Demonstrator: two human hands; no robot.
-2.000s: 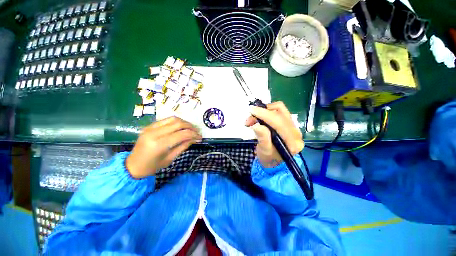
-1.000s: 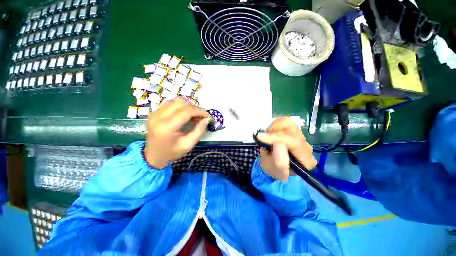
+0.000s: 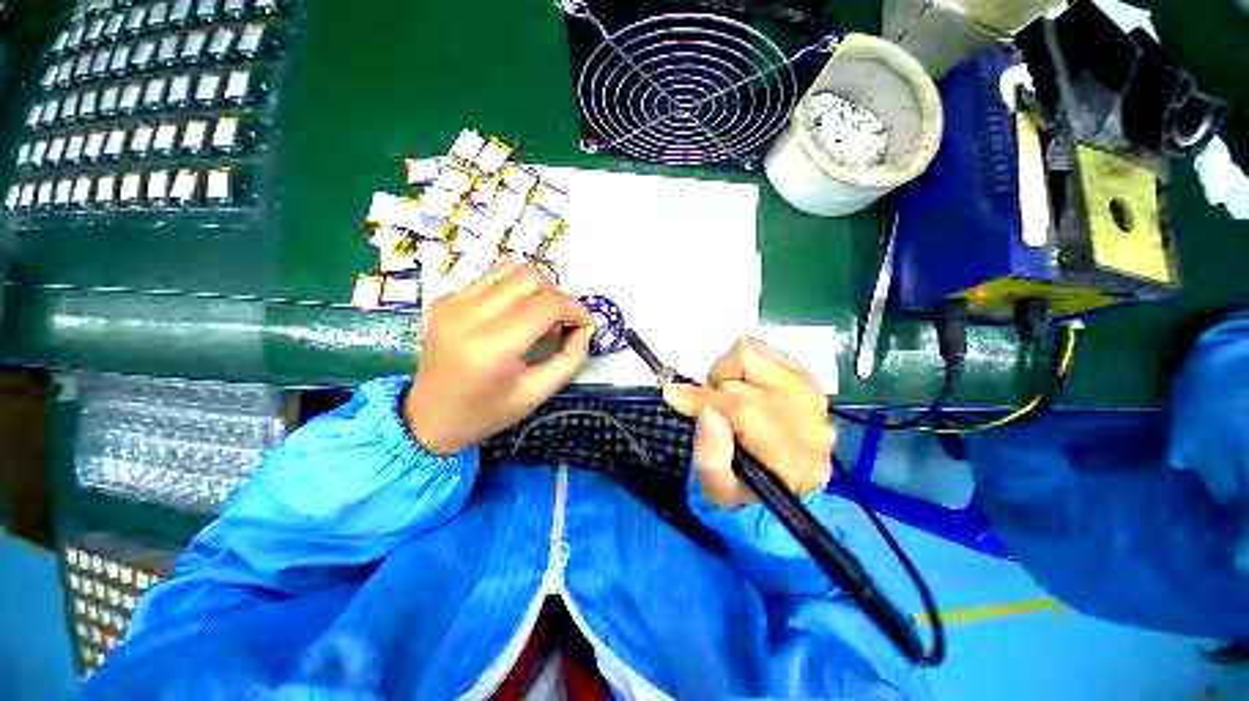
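The dark blue-purple ring circuit board [image 3: 604, 323] lies on the white paper work sheet [image 3: 671, 233]. My left hand [image 3: 496, 353] is at its left side, with thumb and fingertips pinched together at its edge; whether they hold the ring or a small part there is hidden. My right hand [image 3: 762, 422] grips the black soldering iron [image 3: 822, 545] like a pen, and its tip is at the right edge of the ring. A loose pile of silver-white pouch cells [image 3: 473, 206] lies on the left part of the paper and the mat.
The fume fan [image 3: 685, 89] stands behind the paper, with the tip-cleaning pot [image 3: 852, 126] right of it. Farther right are the pale metal strip [image 3: 878, 295], the blue soldering station [image 3: 966, 192] and the yellow sponge stand [image 3: 1123, 212]. A cell tray [image 3: 137, 110] is far left. Another person's blue sleeve [image 3: 1212, 397] shows right.
My left hand has moved from the paper's front edge up to the ring's left side. The iron's tip has come from the back of the paper down to the ring. The camera view has shifted slightly.
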